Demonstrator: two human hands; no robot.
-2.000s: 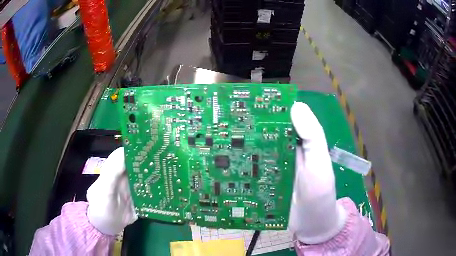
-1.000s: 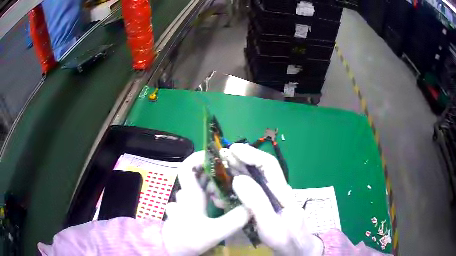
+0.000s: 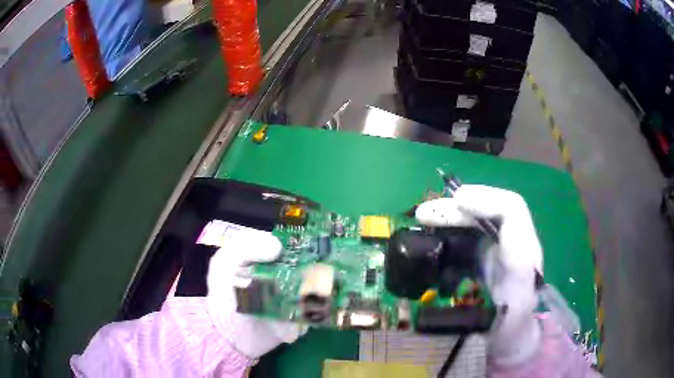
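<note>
A green circuit board (image 3: pixel 351 266) is held up in front of me, component side showing, slightly blurred. Metal-fronted connectors (image 3: pixel 362 318) line its near edge. A yellow-topped block (image 3: pixel 375 227) sits near its far edge, and large black components (image 3: pixel 415 260) stand on its right part. My left hand (image 3: pixel 247 295), white-gloved, grips the board's left end. My right hand (image 3: pixel 510 255), white-gloved, grips its right end; a thin dark pointed tool (image 3: pixel 448 179) sticks up by its fingers. Whether that hand holds the tool is unclear.
A black tray (image 3: pixel 166 255) with sheets lies left on the green mat (image 3: pixel 355 159). A gridded form (image 3: pixel 384 345), dark pen and yellow paper (image 3: pixel 373 369) lie below the board. A conveyor (image 3: pixel 111 170) with a board, red-wrapped posts (image 3: pixel 238 48) and stacked black crates (image 3: pixel 462 70) stand beyond.
The board has turned over from its solder side, through edge-on, to its component side. My hands have moved apart to its two ends. The view has shifted, so the scene sits further right.
</note>
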